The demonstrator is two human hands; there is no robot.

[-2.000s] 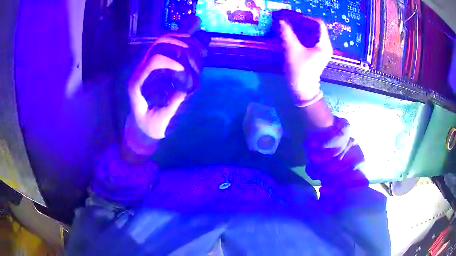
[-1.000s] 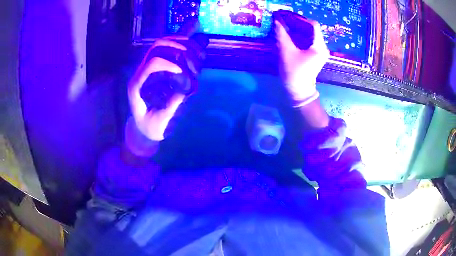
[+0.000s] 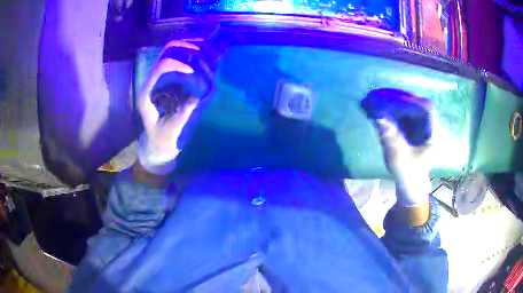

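A circuit board (image 3: 344,8) glows blue at the top edge of the view, in a dark frame with violet edges (image 3: 275,20). My left hand (image 3: 166,103), in a white glove with dark palm and fingers, is curled before the frame's near edge, left of centre. A dark rounded shape shows inside its fingers; I cannot tell whether it is an object or the palm. My right hand (image 3: 408,134), gloved alike, is over the right part of the green surface, away from the board. Its dark fingers are bent; whether they hold something is unclear. A small whitish pot (image 3: 295,100) stands between my hands.
The green ledge (image 3: 332,77) runs between my body and the board frame, with strong glare on its right. Long parallel rails (image 3: 434,26) lie right of the board. A pale panel (image 3: 73,74) stands at the left. A metal ring (image 3: 516,126) is at the far right.
My right hand has moved off the board, down and right over the green surface. My left hand stays curled. The view has shifted, so the board and pot appear higher.
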